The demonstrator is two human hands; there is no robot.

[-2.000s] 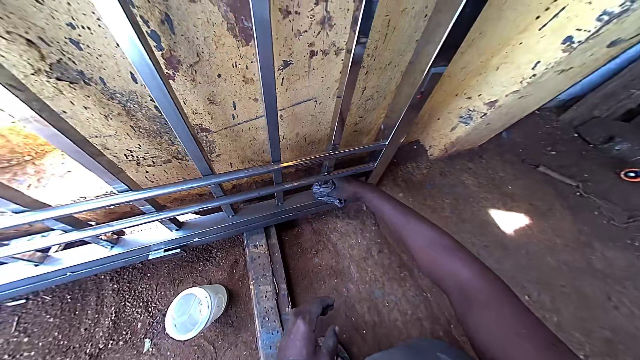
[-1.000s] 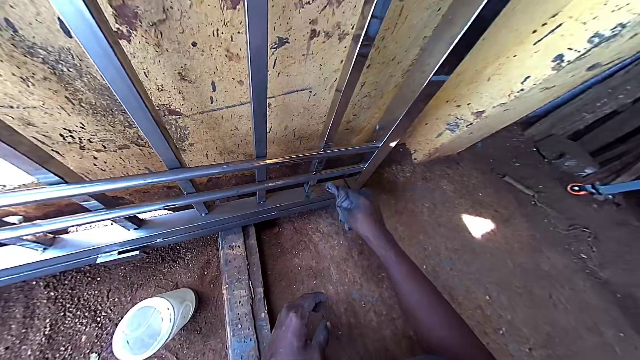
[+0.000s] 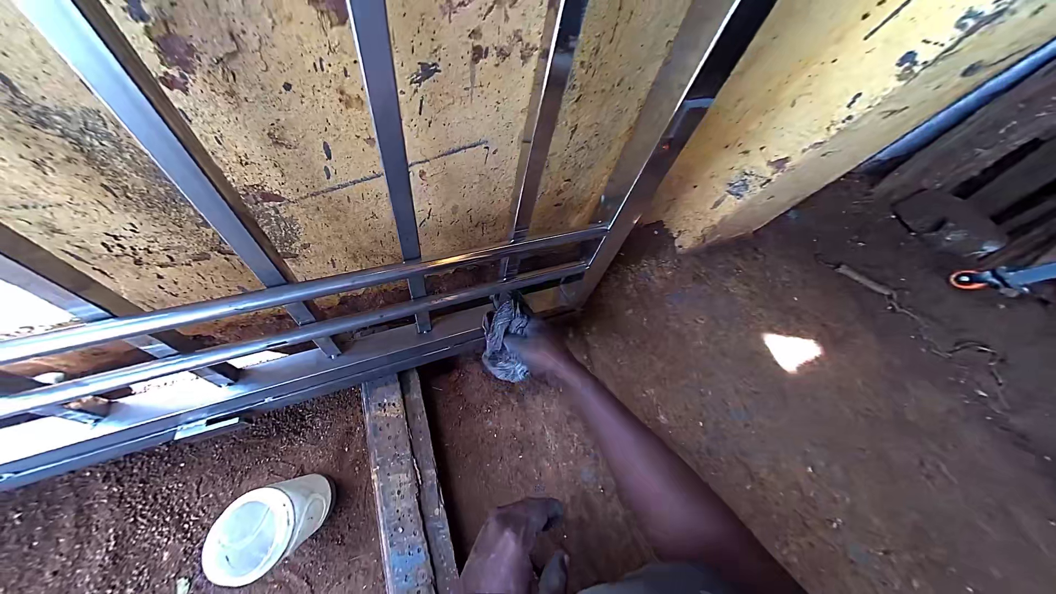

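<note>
My right hand (image 3: 542, 351), slightly blurred, grips a crumpled grey cloth (image 3: 505, 337) against the bottom rail of a metal gate (image 3: 330, 375), close to its right corner post. Two round horizontal bars (image 3: 346, 283) run just above that rail, crossed by upright square tubes (image 3: 384, 132). Near the lower edge of the view, my left hand (image 3: 516, 536) hovers over the dirt with fingers apart and bent, holding nothing.
Wooden beams (image 3: 396, 487) lie on the ground left of my left hand. A white plastic container (image 3: 289, 516) rests on its side at lower left. Behind the gate stands a worn yellow wall (image 3: 478, 124). An orange-rimmed wheel (image 3: 967, 280) is at far right.
My right hand and the cloth stay by the gate's lower right corner, the cloth now hanging lower from the hand. My left hand remains low in view. The view has moved closer.
</note>
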